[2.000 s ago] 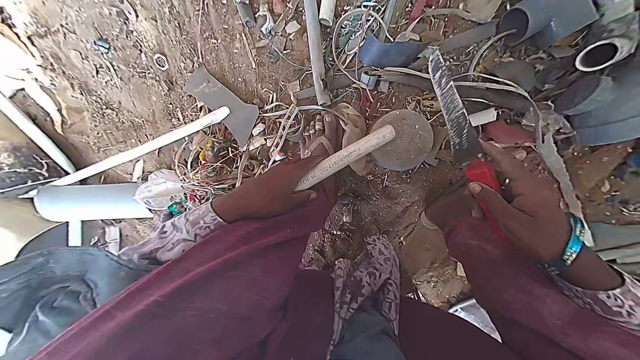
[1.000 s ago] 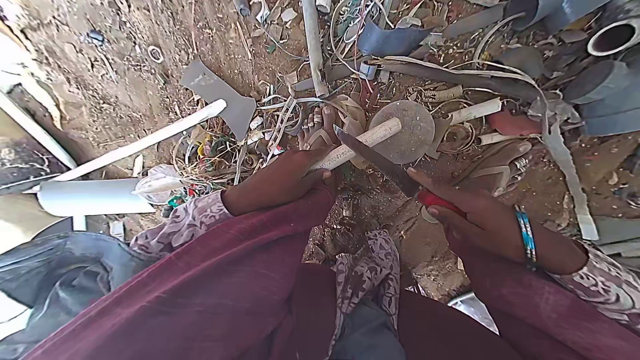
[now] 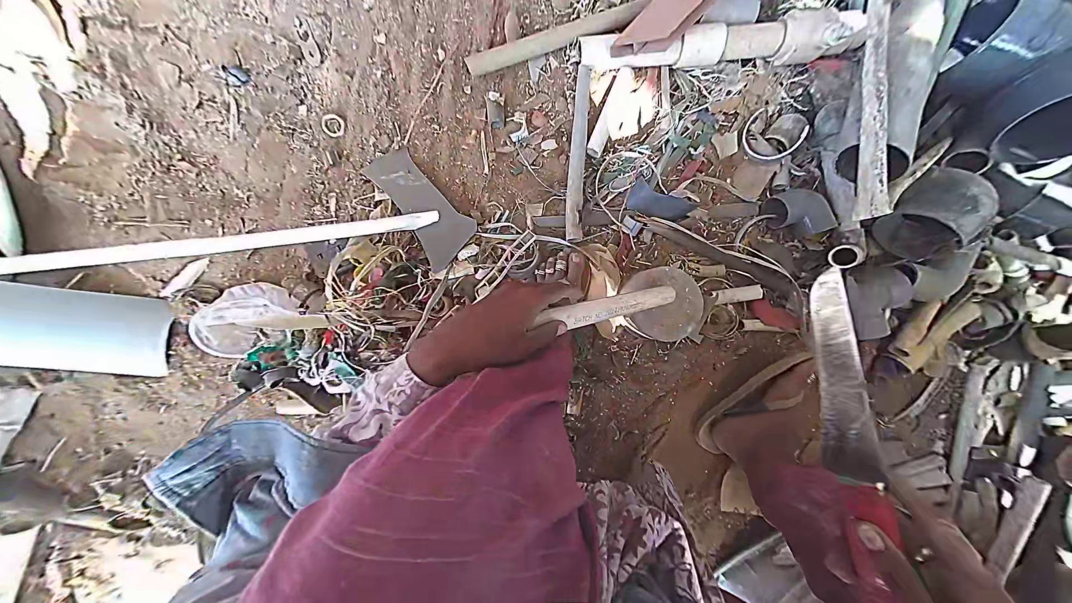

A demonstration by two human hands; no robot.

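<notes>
My left hand (image 3: 498,322) grips a short whitish plastic pipe (image 3: 603,310) that bears printing. The pipe's far end lies over a round grey disc (image 3: 682,303) on the ground. At the lower right my right hand (image 3: 892,544) is closed on the red handle of a large knife (image 3: 842,368), its broad metal blade pointing up and away from the pipe. The blade and the pipe are apart. Part of my right hand is blurred near the frame's edge.
Grey pipe elbows (image 3: 938,213) and pipe offcuts heap at the right. A long white pipe (image 3: 218,243) reaches a flat grey plastic piece (image 3: 427,205) at the left. Near it lie a wide pale pipe (image 3: 84,329) and tangled wires (image 3: 377,289). A jointed pipe (image 3: 720,43) lies at the top.
The knife was over the pipe near my left hand one second ago; it is now off to the right with my right hand. My left hand still holds the pipe. The view has shifted.
</notes>
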